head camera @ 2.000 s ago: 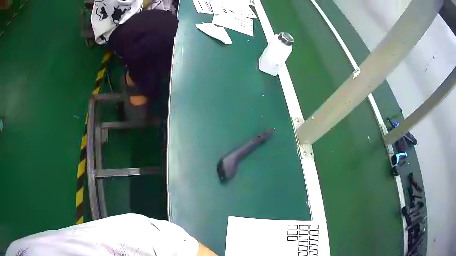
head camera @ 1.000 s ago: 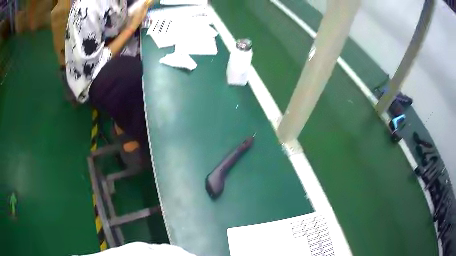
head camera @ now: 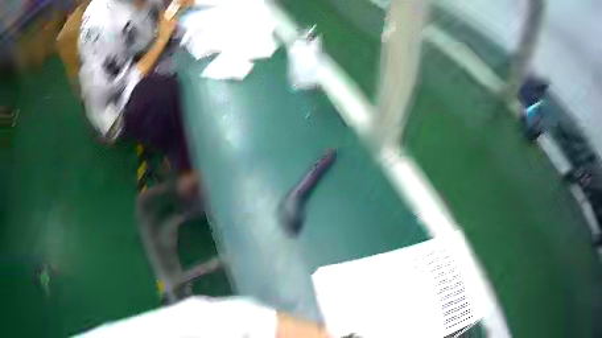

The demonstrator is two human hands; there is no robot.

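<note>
A black handheld unit (head camera: 305, 193) lies alone on the green bench top, its bulbous end toward me and its narrow tip pointing away. A white label sheet (head camera: 389, 290) with rows of small dark-outlined marks on its right part lies at the bottom of the view. A white sleeve and bare forearm of mine come in at the bottom edge beside the sheet. The hand beyond it is cut off by the edge, so neither of my hands can be made out. The frame is blurred.
A white bottle (head camera: 305, 63) stands by the white belt rail (head camera: 422, 191), near a metal post (head camera: 398, 79). White papers (head camera: 228, 33) lie at the far bench end, beside a seated person (head camera: 115, 66). Dark units (head camera: 581, 175) lie across the belt at right.
The view has turned and shifted. The sheet shows higher up, and my forearm shows again after only the sleeve was visible a second ago. The black unit stays on the bench.
</note>
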